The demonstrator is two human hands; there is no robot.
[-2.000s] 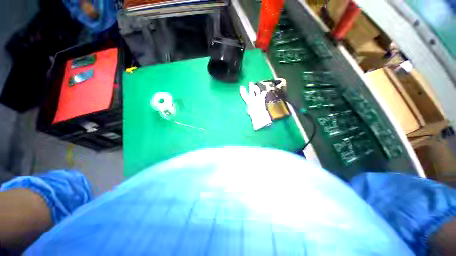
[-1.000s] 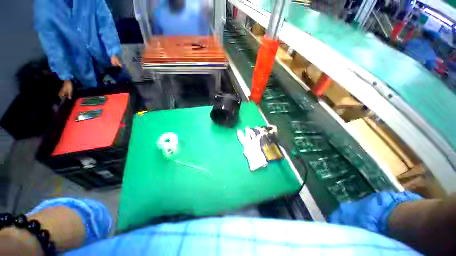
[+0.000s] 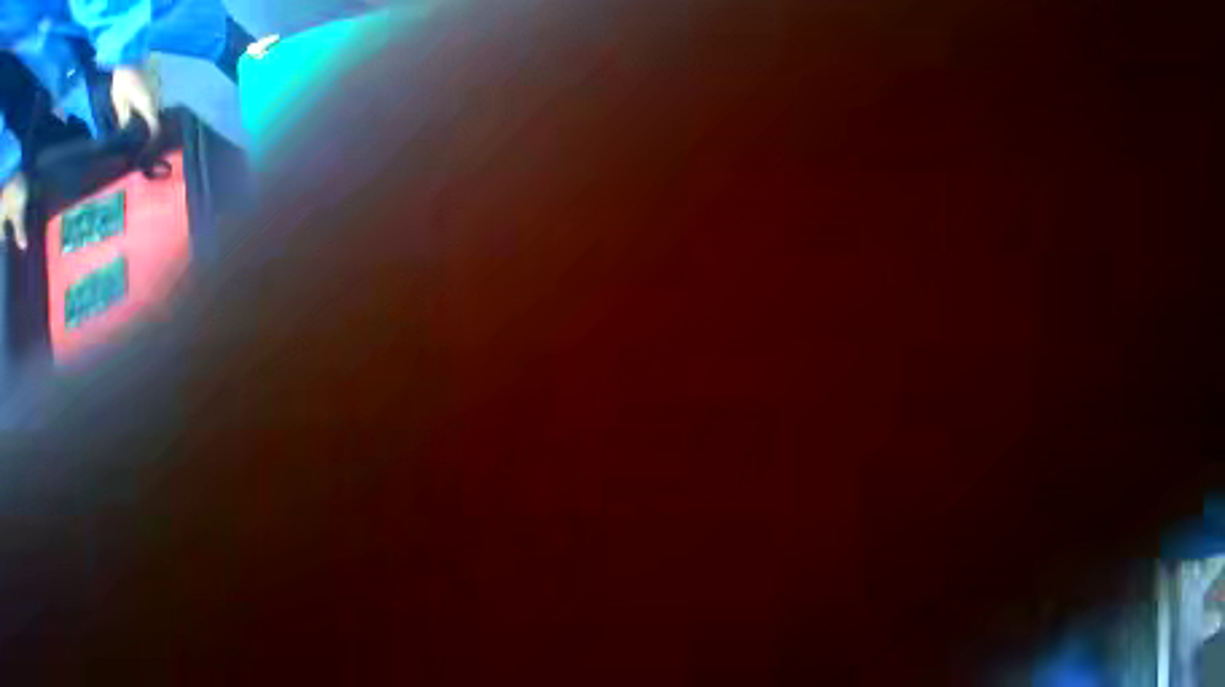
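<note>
A very dark red-brown blur (image 3: pixel 752 349) fills most of the view, close to the lens. It looks like skin, perhaps one of my hands over the camera, but I cannot tell which hand or its pose. Neither hand shows clearly. Only the far left corner of the green bench mat (image 3: pixel 302 83) shows at the top left. The rest of the bench is hidden.
At the left stands a black crate (image 3: pixel 215 175) with a red sheet (image 3: pixel 159 222) and two green circuit boards (image 3: pixel 94 222) on it. A person in blue has one hand (image 3: pixel 134 101) at its far edge and another hand (image 3: pixel 14 208) at its left.
The dark blur now covers the bench, belts and my forearms. The view has shifted, with the crate nearer the left edge. The other person's hands are now at the crate's far and left sides.
</note>
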